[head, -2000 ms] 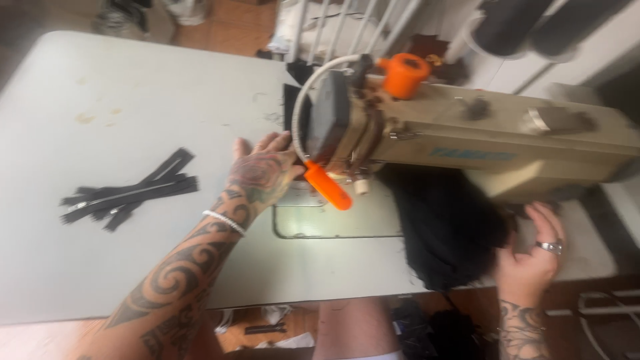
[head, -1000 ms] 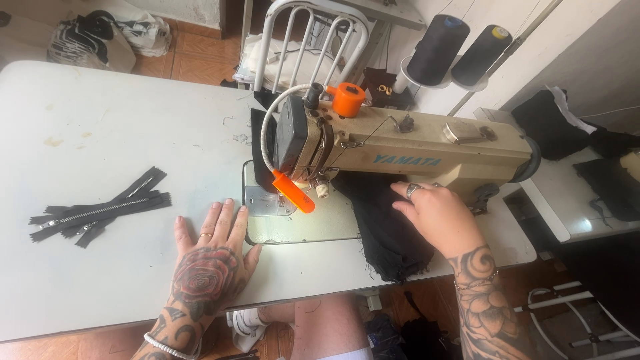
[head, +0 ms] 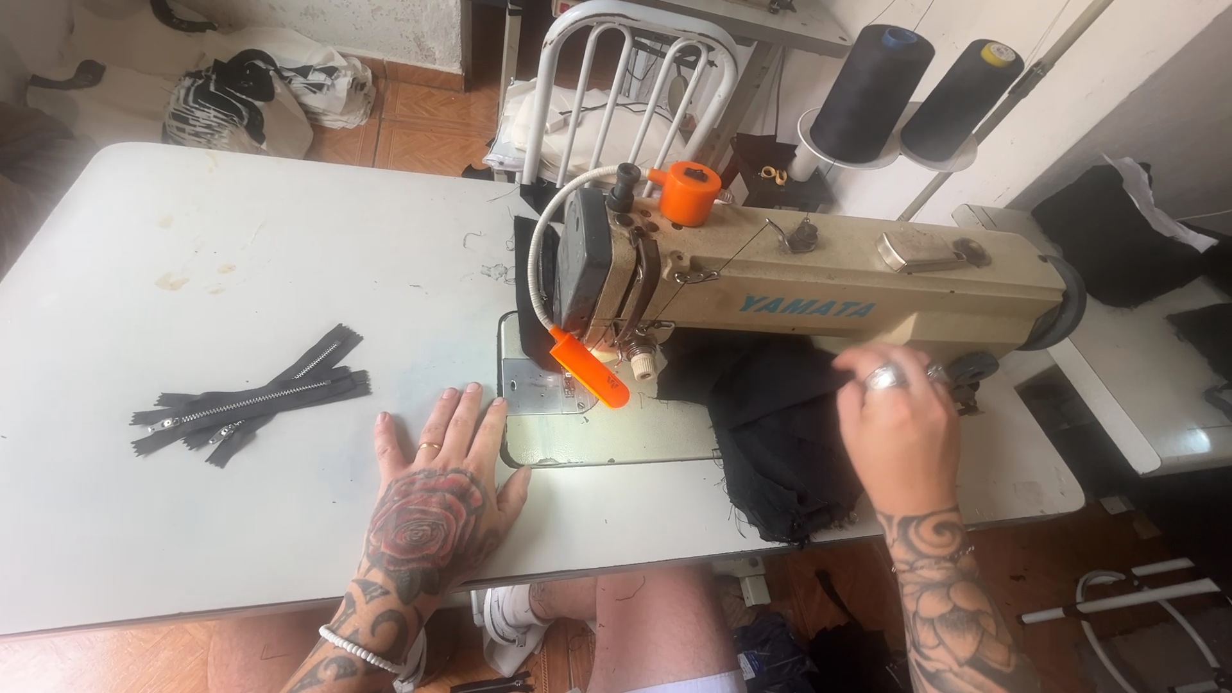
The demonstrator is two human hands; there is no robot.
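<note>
My left hand [head: 441, 500] lies flat on the white sewing table, fingers spread, holding nothing, left of the metal needle plate [head: 539, 387]. My right hand [head: 895, 423] is at the right edge of a bunched piece of black fabric [head: 784, 433], fingers bent; whether they pinch it is hidden. The fabric lies under the arm of a beige Yamata sewing machine [head: 818, 298] and hangs over the table's front edge. More black fabric [head: 532, 289] shows behind the machine head. An orange lamp [head: 589, 368] on a flexible neck covers the needle. Black metal-toothed zippers [head: 260, 399] lie crossed at the left.
Two black thread cones [head: 871, 96] stand on a holder behind the machine. A white metal chair [head: 626, 29] is beyond the table [head: 289, 539]. At the right, another table [head: 1145, 414] bears black fabric. White and black cloth [head: 260, 96] lies at the back left.
My left hand has come away from beside the machine head and rests farther left on the table. My right hand has moved from the fabric's lower right side up near the machine arm.
</note>
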